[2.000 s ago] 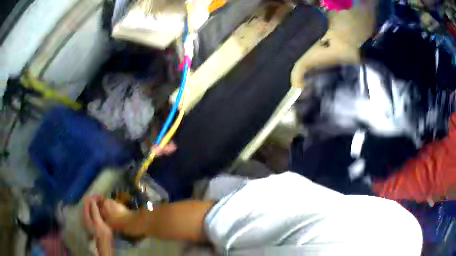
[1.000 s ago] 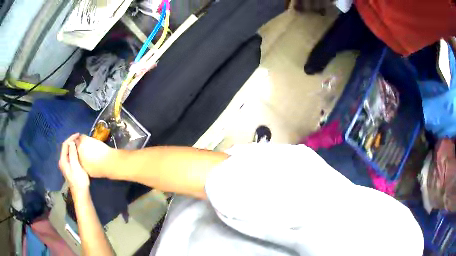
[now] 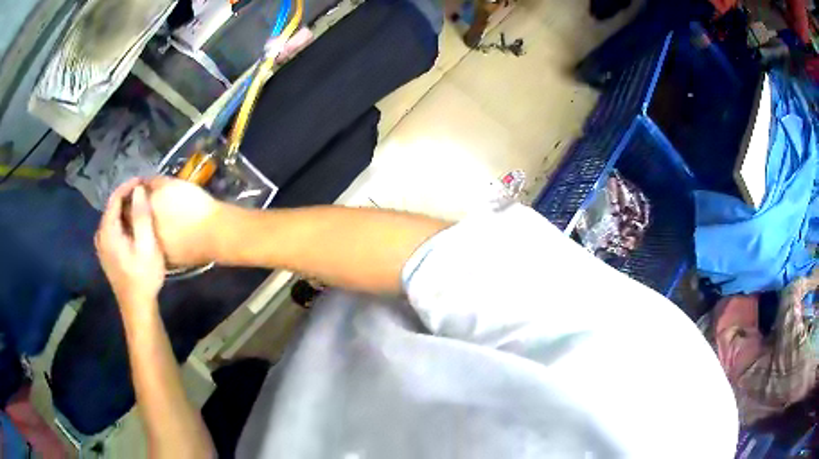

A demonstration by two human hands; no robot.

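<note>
The steam iron lies on dark trousers, with its pale rim and orange handle partly showing. My right hand is closed at the handle's rear end, and its arm reaches in from the right. My left hand is curled close against it, with something dark between the hands. The fingers and the handle's rear end are partly hidden. The trousers stretch along the padded arm, from the upper middle down to the lower left.
Blue and yellow lines rise from the iron. A pale pad is at the upper left, beside crumpled grey cloth. Cream panels lie beyond the trousers. Blue crates and light-blue cloth are to the right.
The view has shifted, bringing more of the crates and light-blue cloth in. Since a second ago, both hands and the iron appear higher in the picture, still together on the dark cloth.
</note>
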